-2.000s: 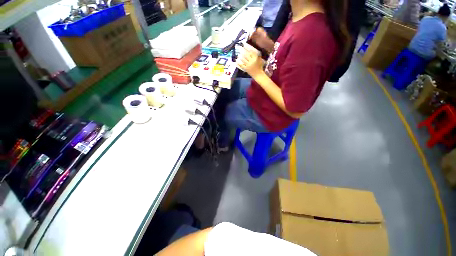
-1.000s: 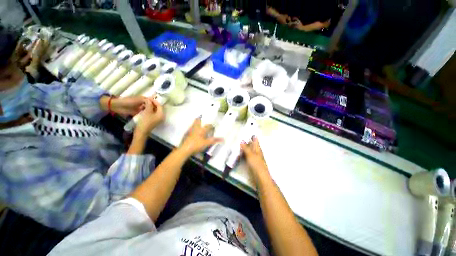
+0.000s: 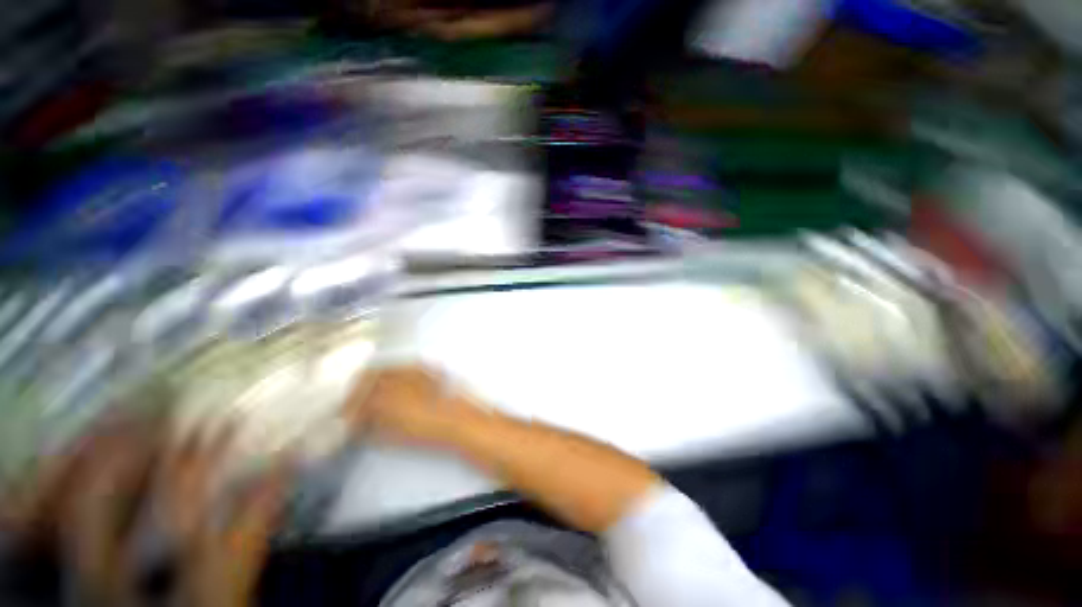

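The whole view is strongly blurred. Several cream hair dryers [image 3: 267, 374] lie side by side on the white bench at the left, their pale round ends towards the back. My right hand [image 3: 406, 403] is at the rightmost of these dryers; the blur hides whether its fingers grip one. A blurred hand [image 3: 220, 492], which seems to be my left hand, is at the handle ends near the bench's front edge. Its fingers and any hold are not clear.
Another person's blurred hand or arm [image 3: 101, 474] is at the far left. Blue bins [image 3: 291, 190] and dark printed boxes [image 3: 590, 178] stand behind the white bench [image 3: 617, 368]. More cream dryers [image 3: 872, 314] lie at the right.
The view has swung right, so the dryers and bins now show further left. My right forearm now reaches leftward across the bench to the dryers.
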